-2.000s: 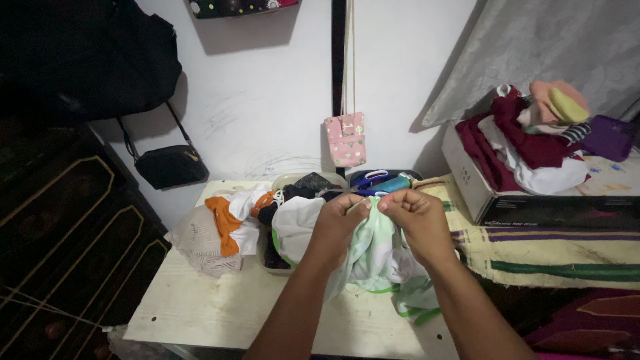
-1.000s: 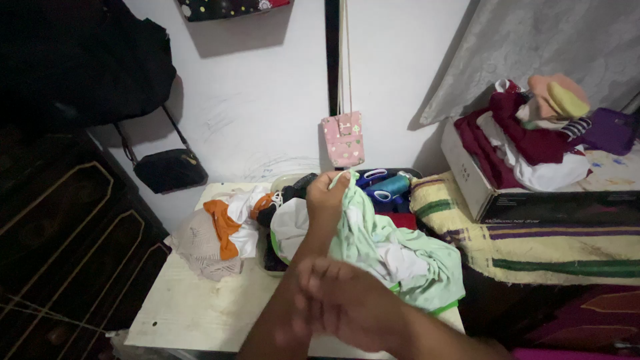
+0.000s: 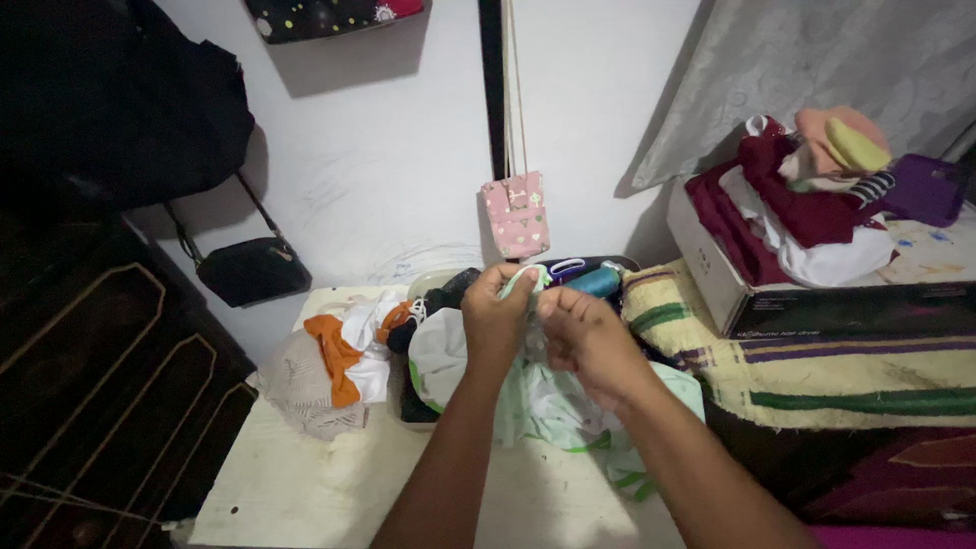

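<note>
My left hand (image 3: 499, 309) pinches a gathered edge of a pale green and white cloth (image 3: 564, 400) with bright green trim. Close beside it on the right, my right hand (image 3: 583, 339) has its fingers bent near the same cloth; whether they grip it or a thread cannot be told. The cloth hangs below both hands onto the white tabletop. Behind the hands lies a teal thread spool (image 3: 593, 282), next to a blue and white handle-like loop (image 3: 566, 267). A white piece with green edging (image 3: 440, 354) rests left of my left wrist, over a container.
Orange and white cloth (image 3: 335, 362) and sheer netting (image 3: 305, 389) lie on the table's left. A striped woven cloth (image 3: 808, 381) and a cardboard box (image 3: 705, 278) with folded clothes stand right. A pink pouch (image 3: 518, 217) and black bag (image 3: 254, 271) hang on the wall.
My right hand, low and apart from the cloth's edge one second ago, has moved up beside my left hand. The cloth, spread to the right then, now hangs more gathered beneath the hands.
</note>
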